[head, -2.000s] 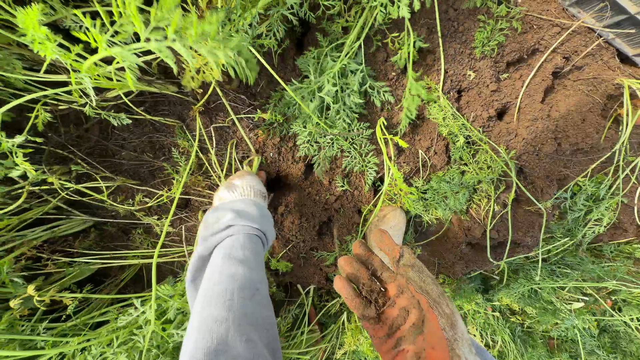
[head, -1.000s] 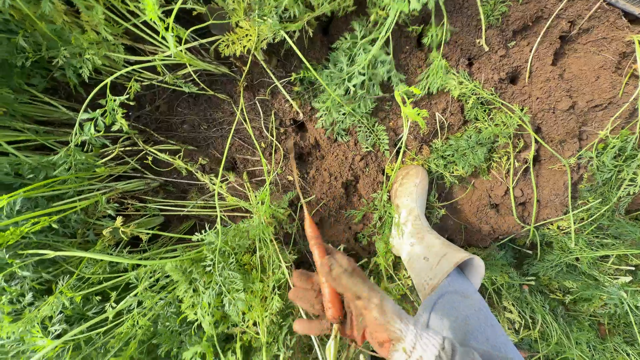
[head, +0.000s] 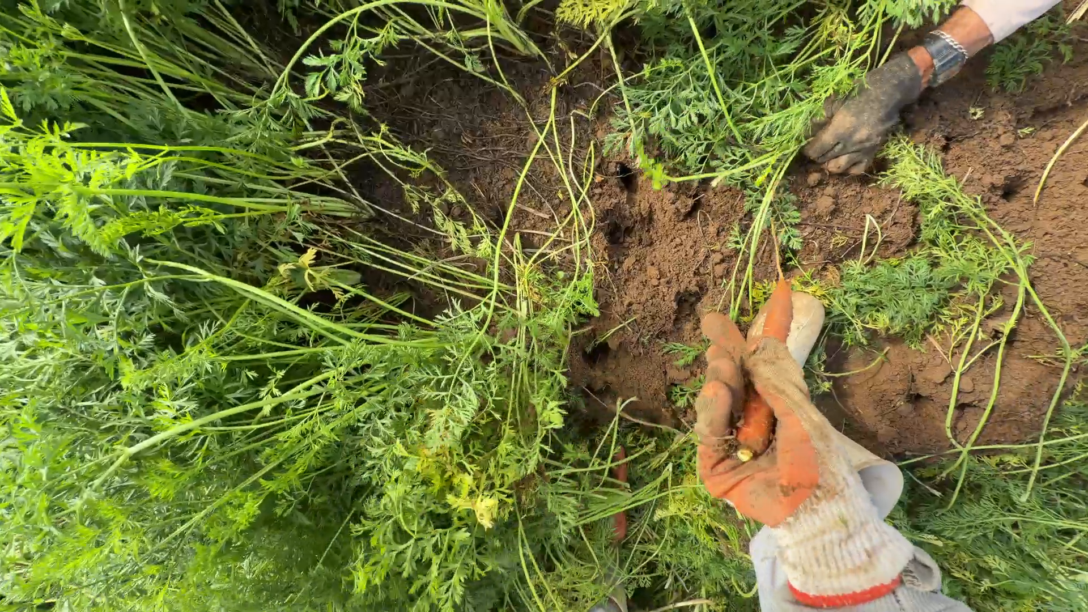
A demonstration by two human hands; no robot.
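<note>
My right hand (head: 765, 425), in an orange-coated knit glove soiled with earth, is turned palm up with its fingers curled around an orange carrot (head: 777, 313). The carrot's thin root tip points up the view, and its cut or broken crown shows bare near the palm. Beneath the hand, a pale boot (head: 806, 327) stands on the soil, partly hidden. My left hand is out of view. Another carrot (head: 620, 493) lies among the green carrot tops (head: 476, 399), left of my right hand.
At the upper right, another person's dark-gloved hand (head: 863, 115), with a watch and bracelet at the wrist, touches foliage near the ground. Brown soil (head: 671, 255) with holes runs through the middle. Dense carrot leaves (head: 170, 408) fill the left side, and pulled tops (head: 901, 293) lie right.
My right hand, empty two seconds ago, held a carrot one second ago and has since moved right with it, over the boot. The other person's gloved hand has come into view.
</note>
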